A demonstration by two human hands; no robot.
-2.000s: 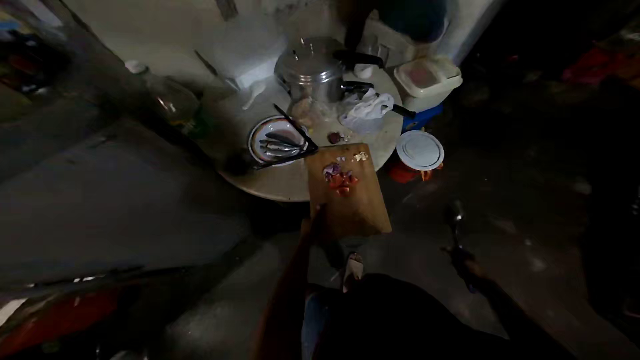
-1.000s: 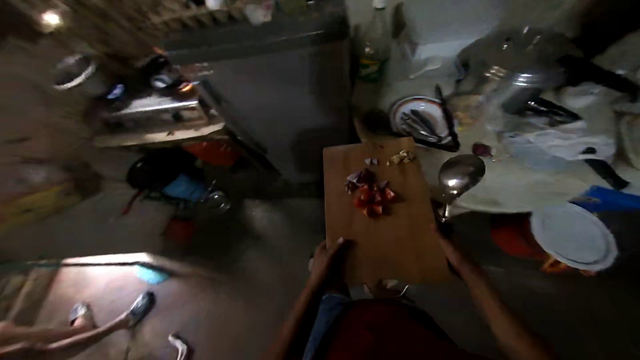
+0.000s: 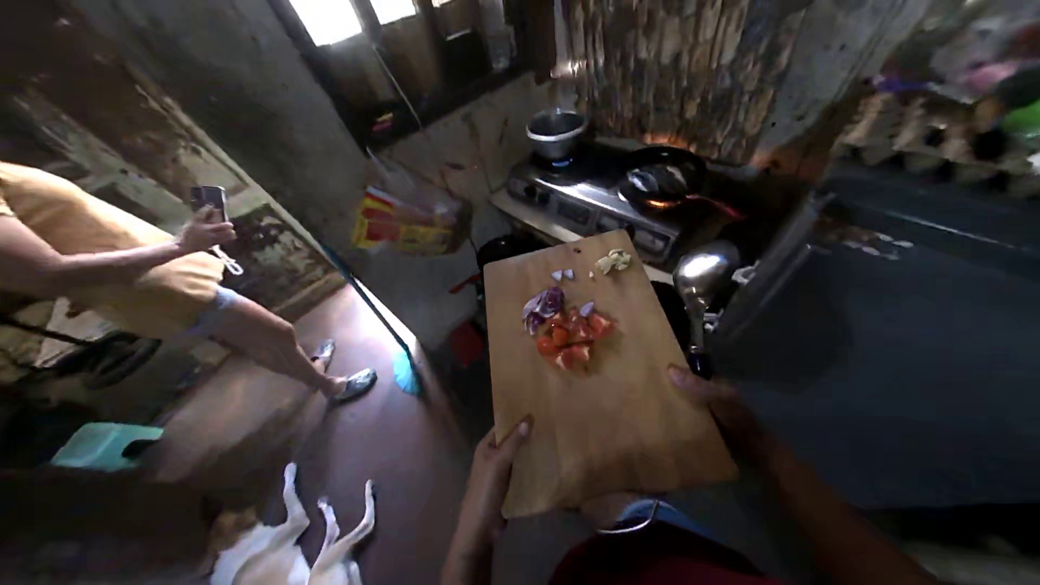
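Note:
A wooden cutting board (image 3: 601, 422) is held at its near left edge by my left hand (image 3: 497, 463), thumb on top. My right hand (image 3: 711, 394) grips the right edge, thumb on the board, along with a metal ladle (image 3: 705, 276) whose bowl points away from me beside the board. On the board lie chopped red tomatoes (image 3: 573, 340), purple onion pieces (image 3: 543, 307) and a small pile of pale chopped pieces, perhaps garlic (image 3: 613, 261). Beyond the board, a gas stove (image 3: 585, 199) bears a metal pot (image 3: 556, 134) and a dark frying pan (image 3: 666, 175) with food in it.
A person in a yellow top (image 3: 122, 244) stands at the left, holding a phone (image 3: 209, 201). A dog (image 3: 284, 544) lies on the floor at lower left, near a blue-green broom (image 3: 405, 374). A dark refrigerator or cabinet (image 3: 894, 349) fills the right side, with egg trays (image 3: 918, 138) on top.
The view has swung left from the round table to the stove. My right hand, apart from the board two seconds ago with the ladle, now holds both board and ladle.

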